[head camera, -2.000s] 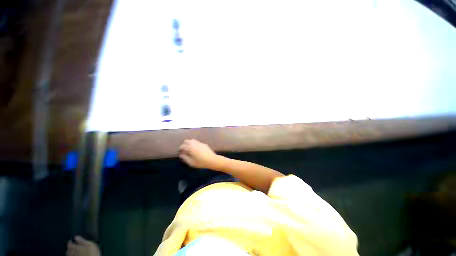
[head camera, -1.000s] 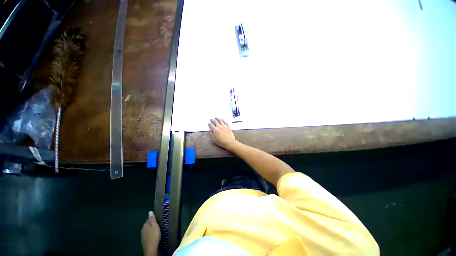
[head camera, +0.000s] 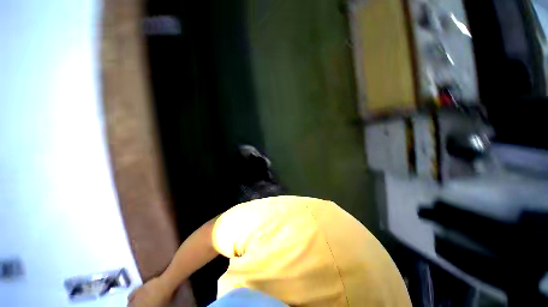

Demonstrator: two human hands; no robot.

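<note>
The wide bright white paper (head camera: 54, 150) covers the tabletop on the left. The worn brown table edge (head camera: 132, 132) runs down beside it. A small silvery and dark piece (head camera: 97, 284) lies on the paper at the bottom left, with a smaller dark patch (head camera: 11, 268) at the far left. My right hand (head camera: 147, 294) is at the table edge, just right of the silvery piece. It is blurred and cut off by the bottom rim, so its fingers do not show clearly. My left hand is out of the picture.
Green floor (head camera: 306, 108) lies right of the table. Farther right are a yellowish panel (head camera: 384, 57), a pale cabinet-like unit (head camera: 408, 204) and dark long shapes (head camera: 481, 240), all blurred.
The view has swung right, so the table edge now runs down the left side. The metal rails, feather duster and my left hand have left the picture. My right hand remains at the table edge.
</note>
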